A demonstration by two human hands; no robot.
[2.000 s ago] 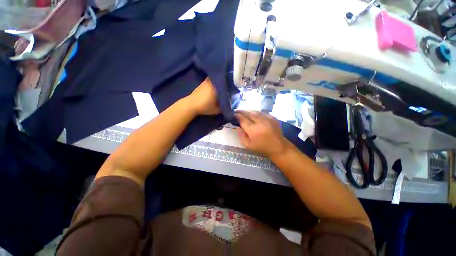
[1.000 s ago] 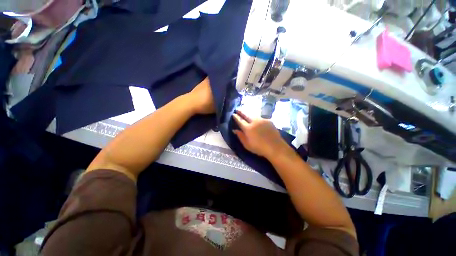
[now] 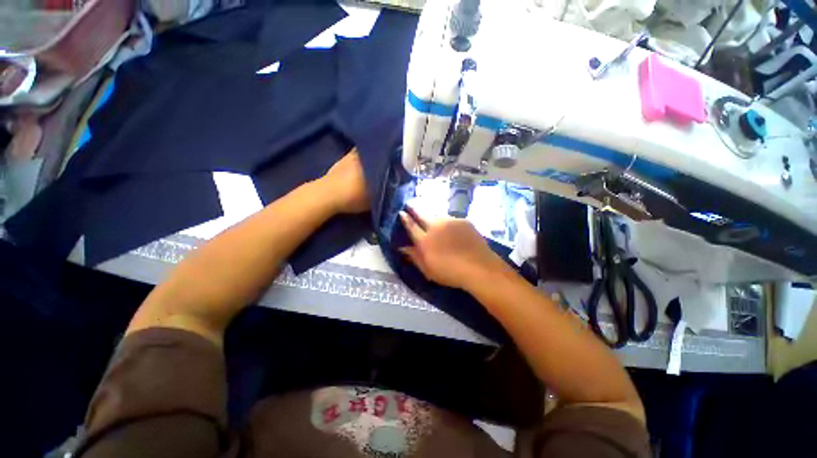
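Dark navy cloth lies spread left of the sewing machine, and a strip of it runs under the head's left end and over the table's front edge. My left hand is on the cloth left of the needle area, its fingers hidden under a fold. My right hand lies on the strip just in front of the needle area, fingertips at the cloth edge. The needle area is glaring, so the needle and presser foot are hard to make out.
Black-handled shears lie right of a flat black rectangle. A small dark and white tag lies near the table edge. A pink block sits on the machine. Folded cloths are at upper left.
Compared with two seconds ago, the navy strip has come further toward me and hangs over the front edge beneath my right hand. The whole view has shifted somewhat.
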